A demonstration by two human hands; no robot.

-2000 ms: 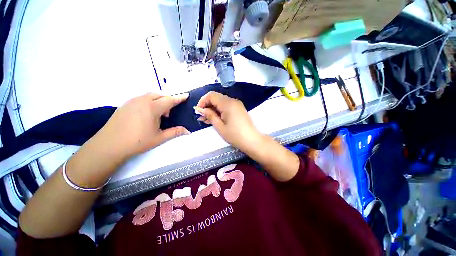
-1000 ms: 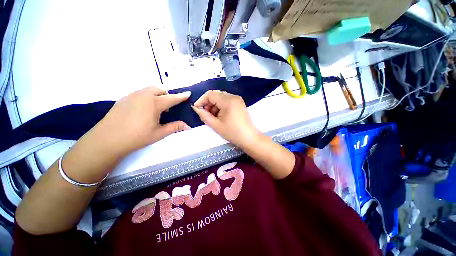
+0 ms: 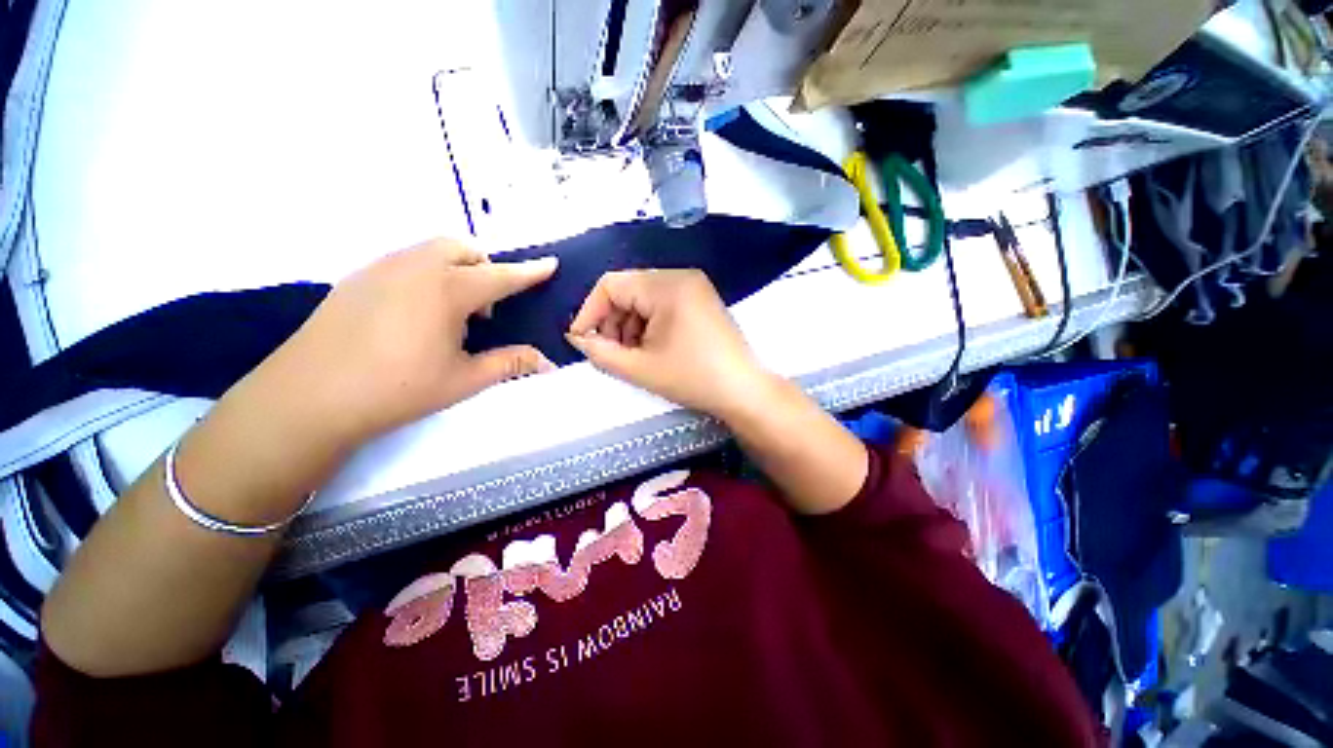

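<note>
A long curved dark navy band (image 3: 190,344) lies on the white machine bed, running from the left edge to the scissors, in front of the presser foot (image 3: 585,132). My left hand (image 3: 402,336) lies on the band with forefinger and thumb spread, pressing it flat. My right hand (image 3: 665,336) is on the band just right of it, with thumb and forefinger pinched together at the fabric. Whether a small label is between those fingertips cannot be made out. The grey cylindrical fitting (image 3: 677,183) is beyond my right hand.
Scissors with yellow and green loops (image 3: 914,212) and orange-handled snips (image 3: 1020,266) lie to the right. A brown cardboard note (image 3: 936,44) and a mint-green block (image 3: 1031,84) are at the back. A blue crate (image 3: 1053,439) is at the lower right. Navy-and-white bands hang at the left.
A small pale thing at my right fingertips two seconds ago no longer shows. Both hands stay in nearly the same place on the band. The view has shifted slightly.
</note>
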